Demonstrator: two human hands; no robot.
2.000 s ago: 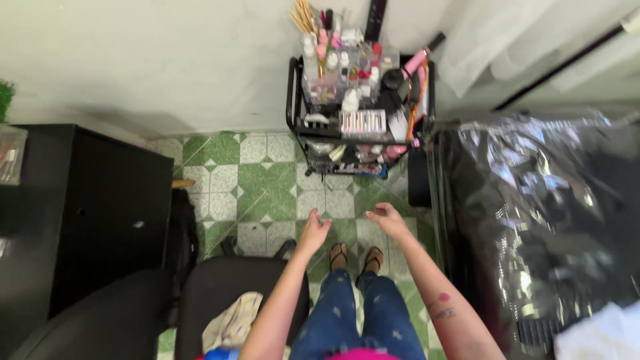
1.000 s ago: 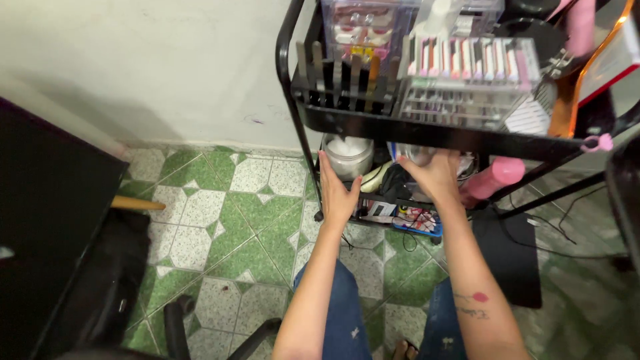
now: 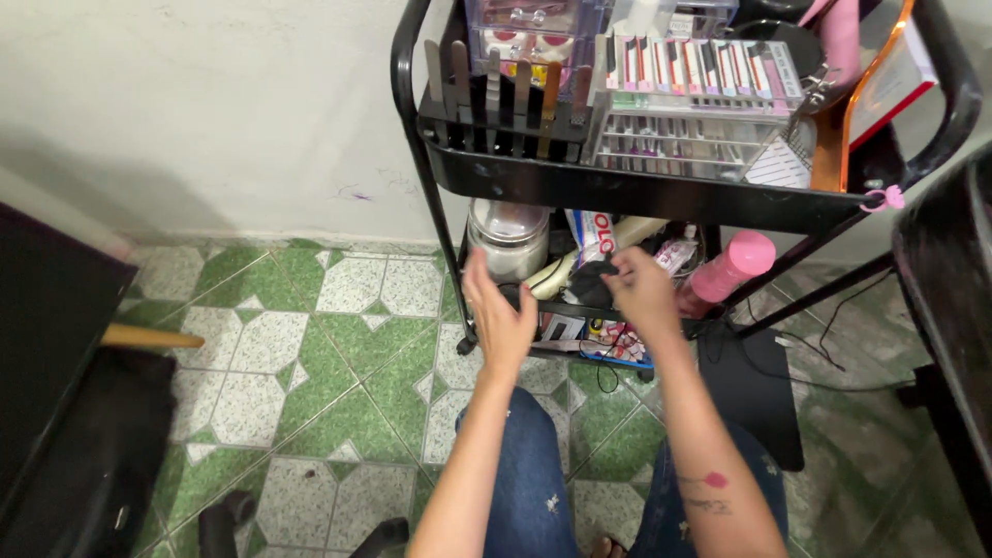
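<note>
My left hand (image 3: 500,322) is beside a lidded clear jar (image 3: 508,240) on the cart's middle shelf, its fingers apart and nothing in them. My right hand (image 3: 639,294) pinches the edge of a black cloth-like item (image 3: 593,284) on the same shelf. Near that item lie a cream-coloured tube-shaped thing (image 3: 550,277) and a white, red and blue packet (image 3: 591,232). To the right of my right hand, a pink bottle (image 3: 732,267) leans in the shelf.
The black cart's upper tray (image 3: 659,190) holds nail files (image 3: 523,93) and a clear case of nail supplies (image 3: 697,85). A blue tray (image 3: 620,355) is on the bottom shelf. Cables (image 3: 821,380) run at the right; chair legs (image 3: 225,523) stand lower left.
The view has come down much closer to the cart. Since one second ago, my right hand has closed on the black item, and my left hand has stayed by the jar.
</note>
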